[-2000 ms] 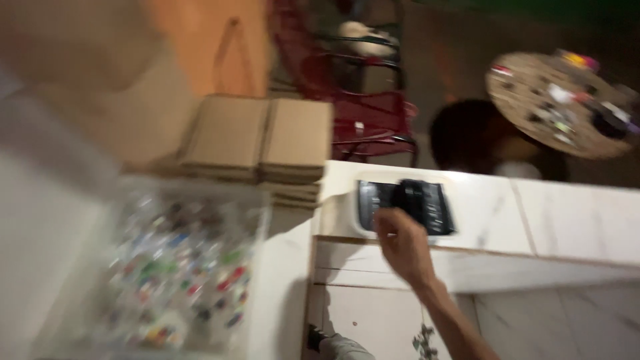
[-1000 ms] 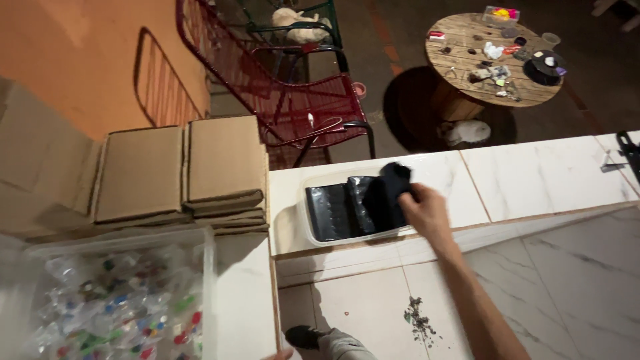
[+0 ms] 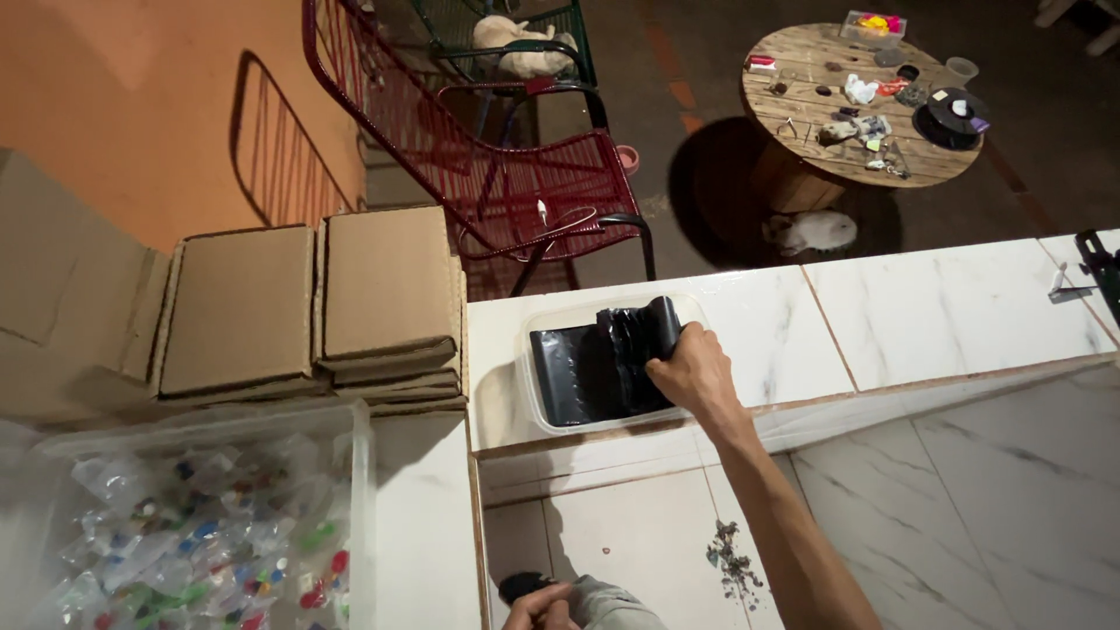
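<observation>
My right hand (image 3: 696,372) grips the right part of some folded black plastic bags (image 3: 569,372), which lie in a shallow translucent plastic container (image 3: 547,424) on the white marbled ledge. Its fingers are curled over the raised edge of the black plastic. Low in the view is my left hand (image 3: 541,610), partly cut off by the bottom edge, near my trouser leg; whether it holds anything cannot be told. To the left, a large clear plastic bin (image 3: 363,490) holds many small transparent bags with colourful pieces.
Stacked flat cardboard boxes (image 3: 389,289) stand behind the bin. Beyond the ledge (image 3: 770,332) are a red corded chair (image 3: 560,188) with a white cable, a green chair with a pale animal, and a wooden spool table (image 3: 805,79) bearing small items. A black object (image 3: 1098,262) sits at the ledge's right end.
My right hand has moved down a little toward the container, and the black plastic it holds now lies lower and less bunched. More of my left hand shows at the bottom.
</observation>
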